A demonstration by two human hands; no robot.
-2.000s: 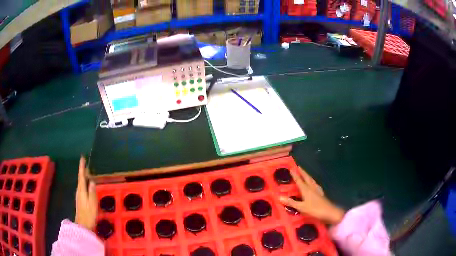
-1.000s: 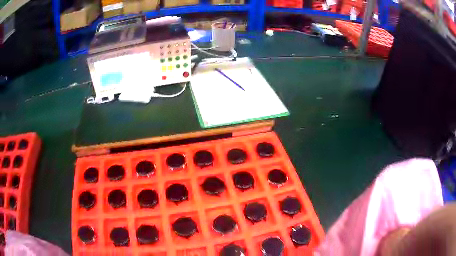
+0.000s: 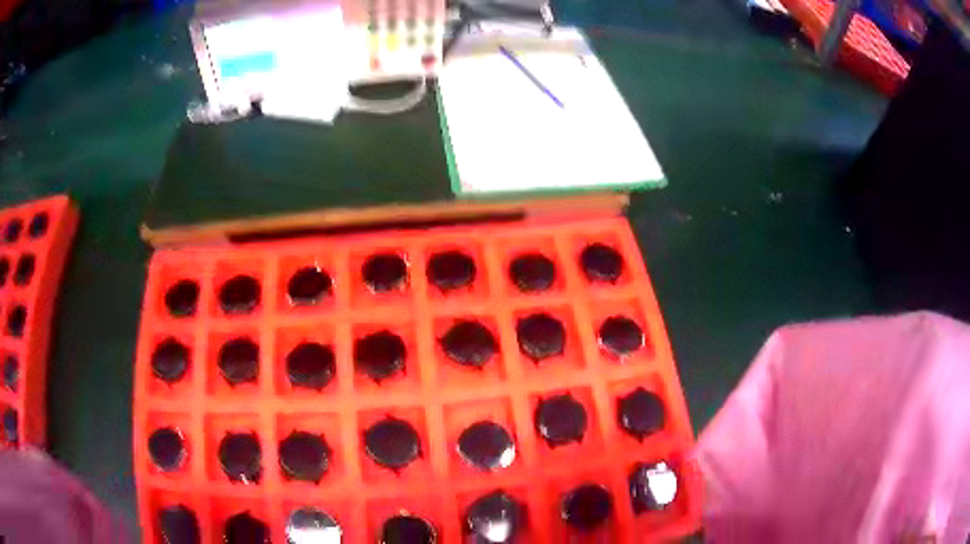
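A red parts tray point(image 3: 425, 404) lies on the green bench right in front of me, against a low wood-edged board. Each visible pocket holds a dark glossy round unit point(image 3: 392, 443); a few in the nearest row glint silver. Neither of my hands shows. Only a pink sleeve point(image 3: 840, 425) at the lower right and a bit of pink sleeve point(image 3: 48, 505) at the lower left are in the picture. The tray's near edge is cut off.
A second red tray with round units point(image 3: 48, 308) lies at the left edge. Behind stand a bench tester point(image 3: 308, 53) and a green-edged board with a record sheet point(image 3: 548, 138) and blue pen point(image 3: 532, 77). Another red tray point(image 3: 851, 48) is at the upper right, above a black shape point(image 3: 920, 202).
Both hands have left the tray's sides and gone out of the picture. The view has tilted down, so the tray shows more of its near rows. The tray stays against the board.
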